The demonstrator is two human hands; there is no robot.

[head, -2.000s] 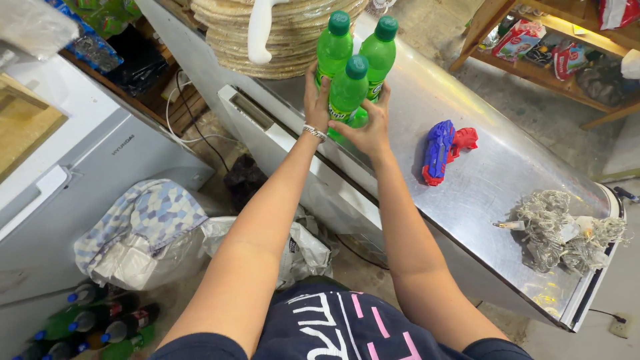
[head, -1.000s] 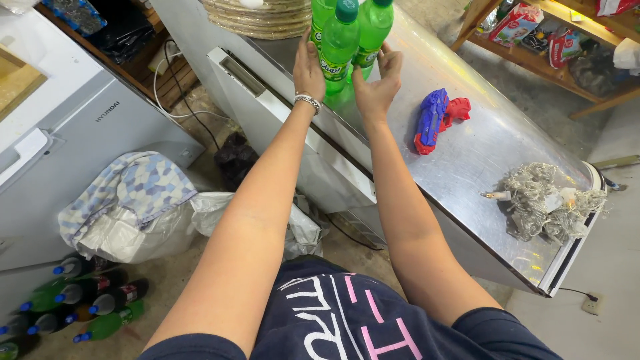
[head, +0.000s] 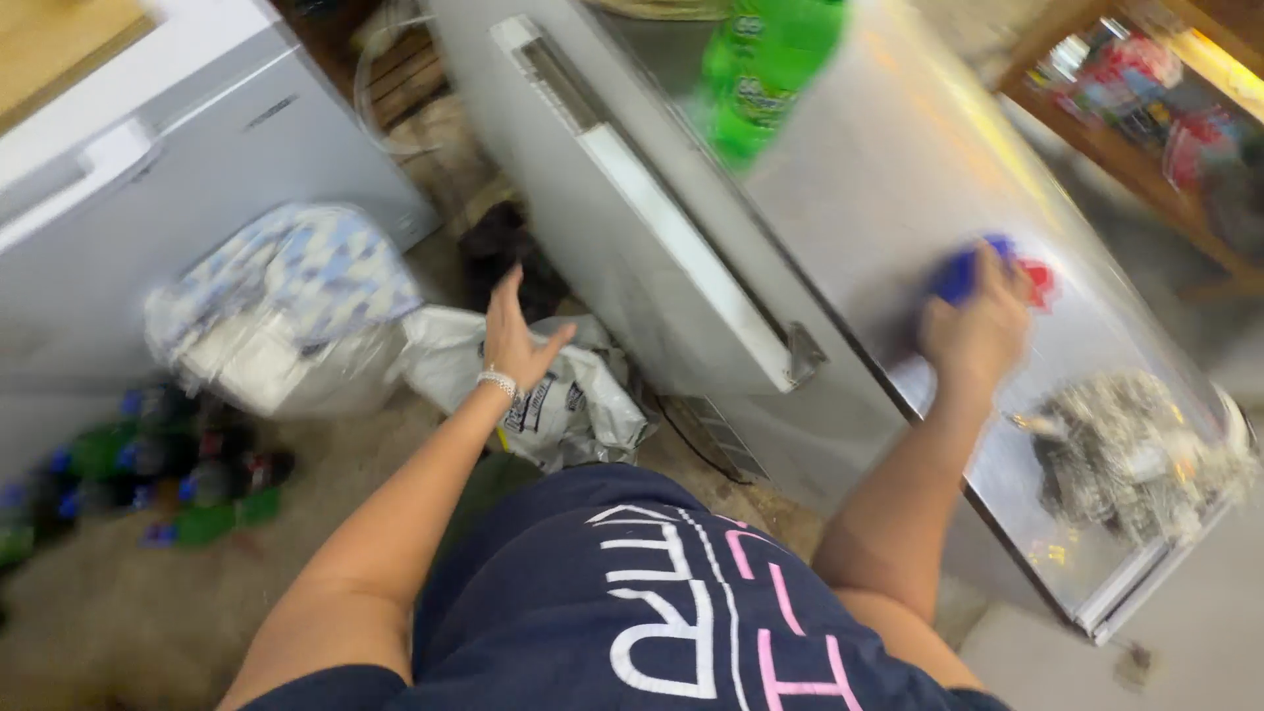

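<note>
My right hand [head: 978, 321] is on the blue part of a blue and red bundle [head: 958, 276], which lies on the metal top of a freezer [head: 839, 188]; blur and the fingers hide how firmly it is gripped. My left hand [head: 515, 341] hangs in the air with its fingers spread, holding nothing, a beaded bracelet on the wrist. Behind it are white plastic bags. Green plastic soda bottles [head: 765, 84] stand at the upper edge of the view, touched by neither hand. A gray stringy bundle [head: 1136, 459] lies near the freezer's right end.
A second freezer [head: 227, 148] stands at the left, with a cloth-covered bundle [head: 296, 286] beside it. Several dark and green bottles [head: 128, 464] are on the floor at lower left. A wooden shelf [head: 1096, 148] holds packets at upper right. A black cable [head: 696, 449] runs along the floor.
Both hands have let go of the green bottles. My right hand has moved right, onto the blue and red bundle; my left hand has drawn back toward my body. The view has shifted.
</note>
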